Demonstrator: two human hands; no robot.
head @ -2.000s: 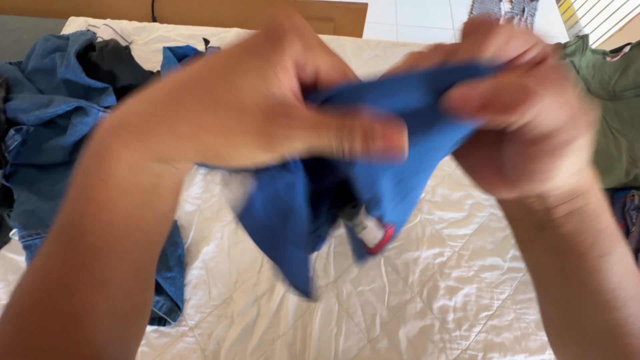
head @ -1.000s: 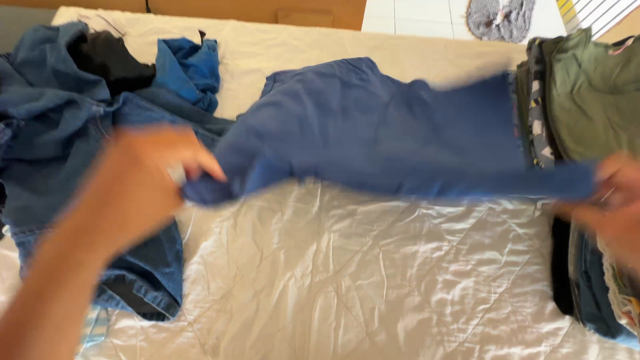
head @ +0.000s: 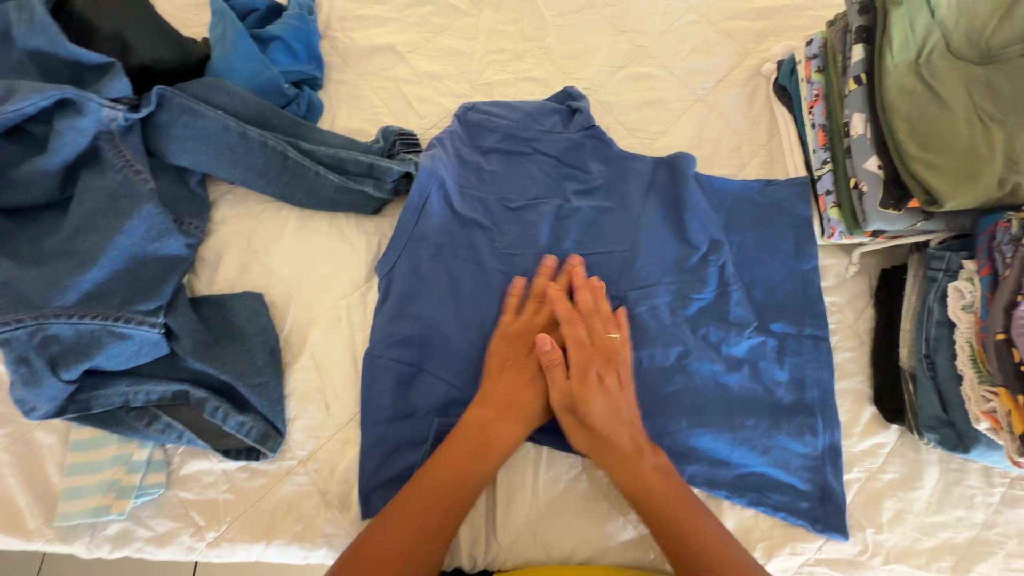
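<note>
A blue cloth garment lies spread on the cream quilted bedspread, with some wrinkles and a bunched band at its far edge. My left hand rests palm down near the middle of the garment. Partly overlapping its fingers, my right hand also lies flat, with a ring on one finger. Neither hand grips the cloth.
At the left lie a denim garment, whose sleeve touches the blue garment, a black cloth, a bright blue cloth and a striped cloth. Folded clothes and more folded clothes stand at the right.
The blue garment, held up and stretched between both hands a second ago, now lies on the bedspread. Both hands have let go of it and come together on top. The view has tilted down.
</note>
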